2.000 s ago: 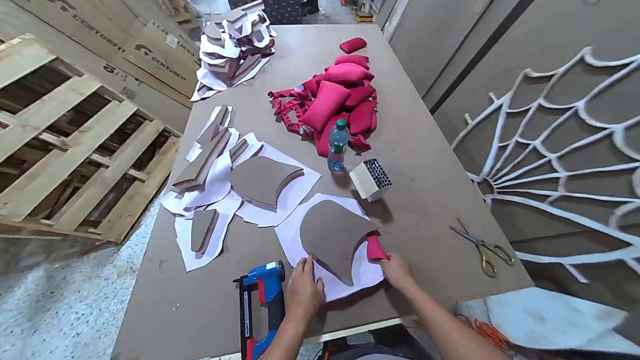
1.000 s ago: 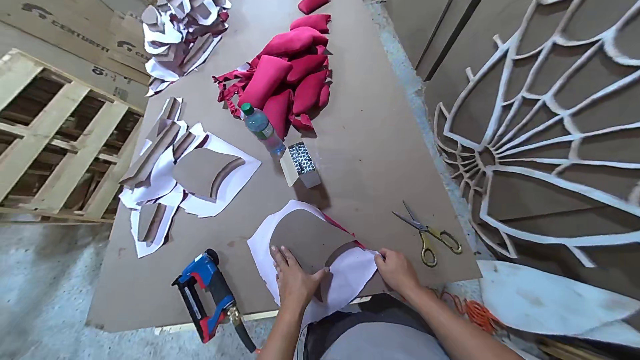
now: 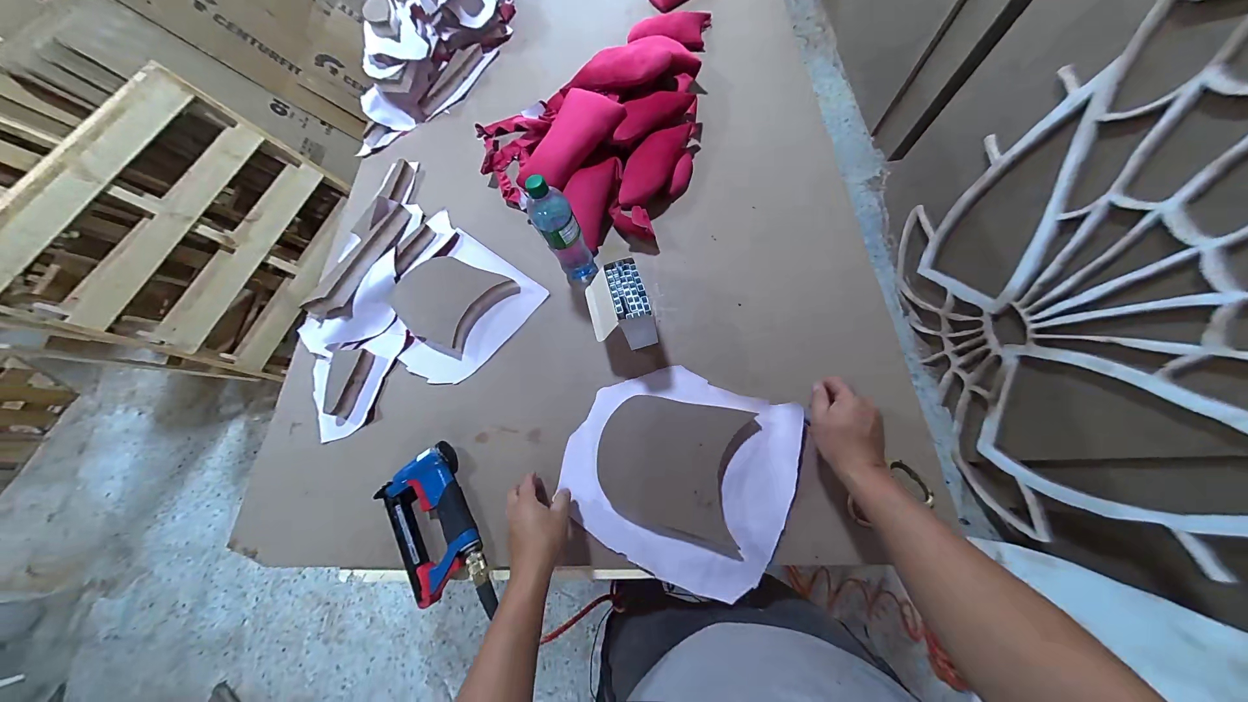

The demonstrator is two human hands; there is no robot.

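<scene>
A curved brown board shape (image 3: 663, 458) lies on a larger piece of white-backed fabric (image 3: 682, 575) near the table's front edge. My left hand (image 3: 536, 522) is at the fabric's left edge, thumb and fingers close together; whether it grips the fabric is unclear. At the fabric's upper right corner, my right hand (image 3: 846, 424) has its fingers curled, seemingly pinching the edge. A blue and red pneumatic stapler (image 3: 434, 517) rests left of my left hand, with a hose attached. Scissors, mostly hidden under my right forearm, show a handle loop (image 3: 912, 483).
Beyond the fabric stand an opened box of staples (image 3: 629, 302) and a plastic bottle (image 3: 563, 229). Red padded pieces (image 3: 575, 136) are heaped behind. More boards on fabric (image 3: 453, 302) lie left. A wooden pallet (image 3: 166, 214) and a web-shaped frame (image 3: 1004, 327) flank the table.
My left hand has moved off the board shape to the fabric's left edge. The fabric now lies spread wider, and my right forearm covers most of the scissors. The view has shifted.
</scene>
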